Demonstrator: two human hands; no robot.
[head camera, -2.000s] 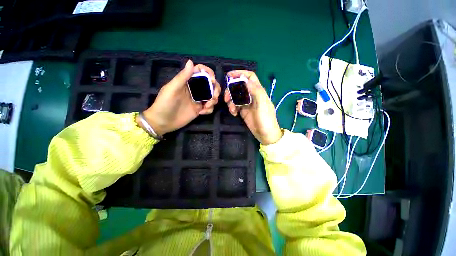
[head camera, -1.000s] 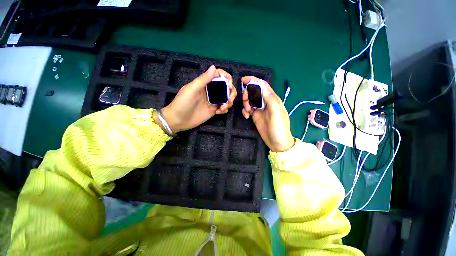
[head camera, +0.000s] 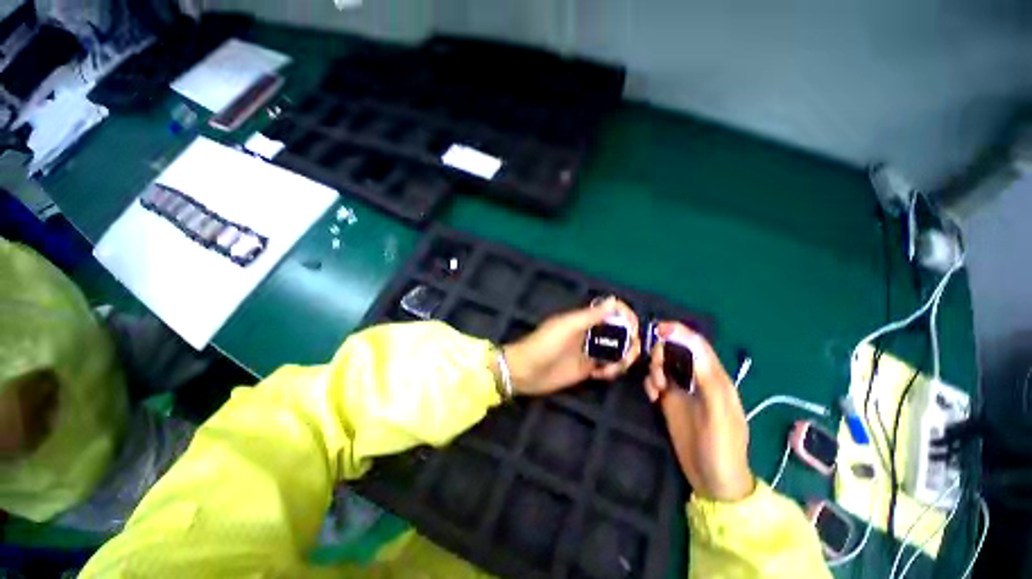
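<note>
My left hand (head camera: 560, 353) holds a smartwatch unit (head camera: 609, 342) above the foam tray; its dark screen shows small white text. My right hand (head camera: 704, 418) holds a second smartwatch unit (head camera: 678, 366) close beside it, with a dark screen, turned at an angle. The two units are apart. The black foam tray (head camera: 501, 447) lies below both hands. A unit with a small bright spot (head camera: 447, 266) sits in its far left pocket, and a clear shiny piece (head camera: 420, 300) sits in the pocket nearer to me.
Two watches on charge (head camera: 814, 446) lie right of the tray, near a power strip (head camera: 938, 441) with tangled cables. More foam trays (head camera: 509, 107) are stacked behind. At left, a row of watch units (head camera: 204, 222) lies on a white sheet (head camera: 170, 271), beside a person in yellow workwear (head camera: 51, 373).
The view has swung up and to the left, bringing the neighbour and the row of units into sight. The unit in my left hand now shows white text. Both hands still hold their units.
</note>
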